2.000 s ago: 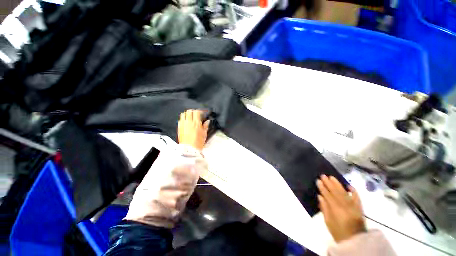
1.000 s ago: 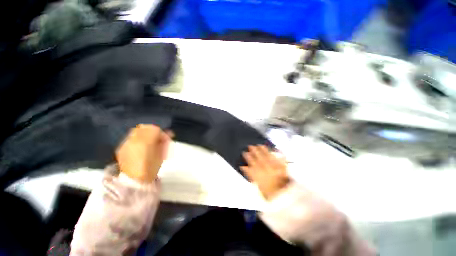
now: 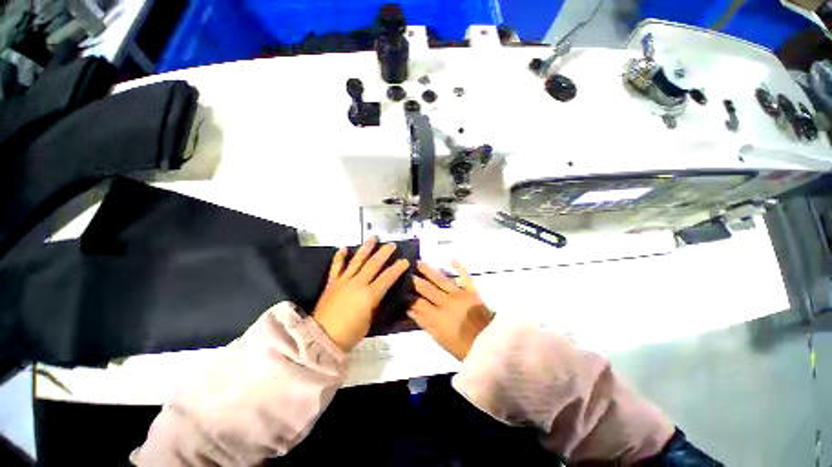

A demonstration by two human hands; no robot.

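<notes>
A black fabric panel (image 3: 201,283) lies across the left of the white machine bed, its right end just in front of the presser foot and needle area (image 3: 418,219). My left hand (image 3: 358,294) holds this end down, fingers spread on top of the cloth. My right hand (image 3: 449,308) holds the panel's right edge with its fingertips, close beside my left hand. The undersides of both hands are hidden. Whether the cloth is under the foot cannot be told.
The white sewing machine head (image 3: 593,119) spans the back and right, with a lit control panel (image 3: 629,193). Black thread snips (image 3: 531,230) lie on the bed right of the needle. Folded black panels (image 3: 119,132) lie at the back left. A blue bin (image 3: 237,32) stands behind.
The view has swung right onto the machine. My hands have come together near the needle; the panel's right end now lies there. My left hand was farther left on the cloth.
</notes>
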